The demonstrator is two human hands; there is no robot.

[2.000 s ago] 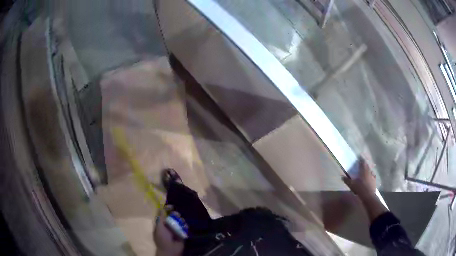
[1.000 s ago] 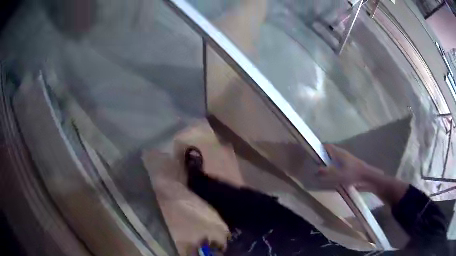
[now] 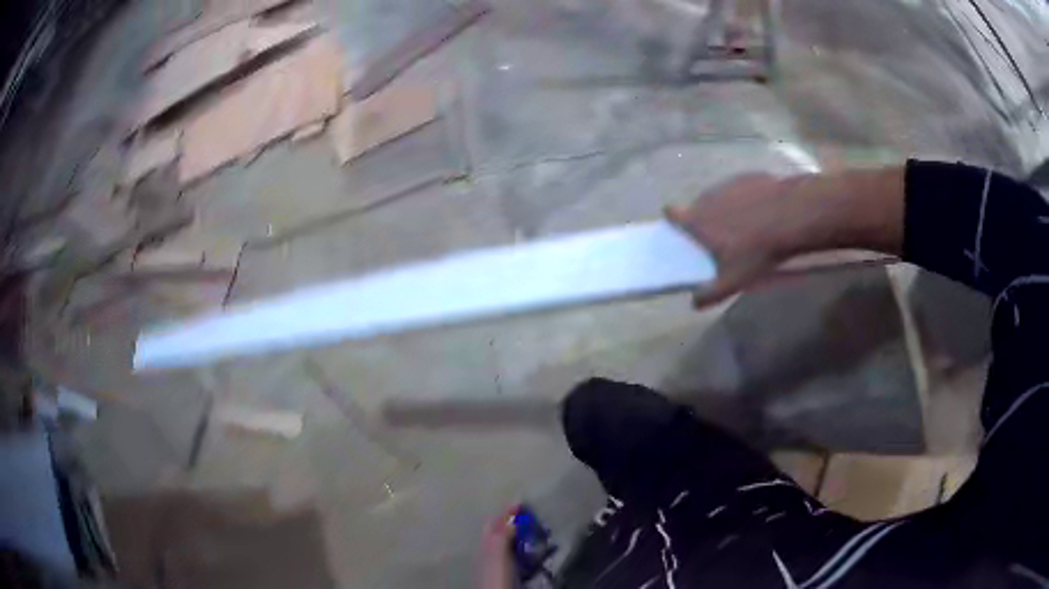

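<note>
A long glossy white strip point(image 3: 437, 288) is held above the floor, reaching from the right-centre to the left of the view. My right hand point(image 3: 753, 236) grips its right end, with the fingers partly hidden by the strip. My left hand point(image 3: 499, 555) is at the bottom edge, blurred and mostly cut off. It is closed around a blue palm-sized tape measure point(image 3: 526, 538). No yellow blade shows from the case.
Tan board offcuts point(image 3: 270, 109) lie on the concrete floor point(image 3: 598, 127) at the upper left. A metal stand point(image 3: 730, 46) is at the top. Grey-brown panels point(image 3: 828, 357) are at the right beside my leg. A brown board point(image 3: 219, 541) is at the lower left.
The view has turned. The white strip, earlier lying along the panel assembly, is now held across the view, away from it. The yellow blade seen out earlier no longer shows.
</note>
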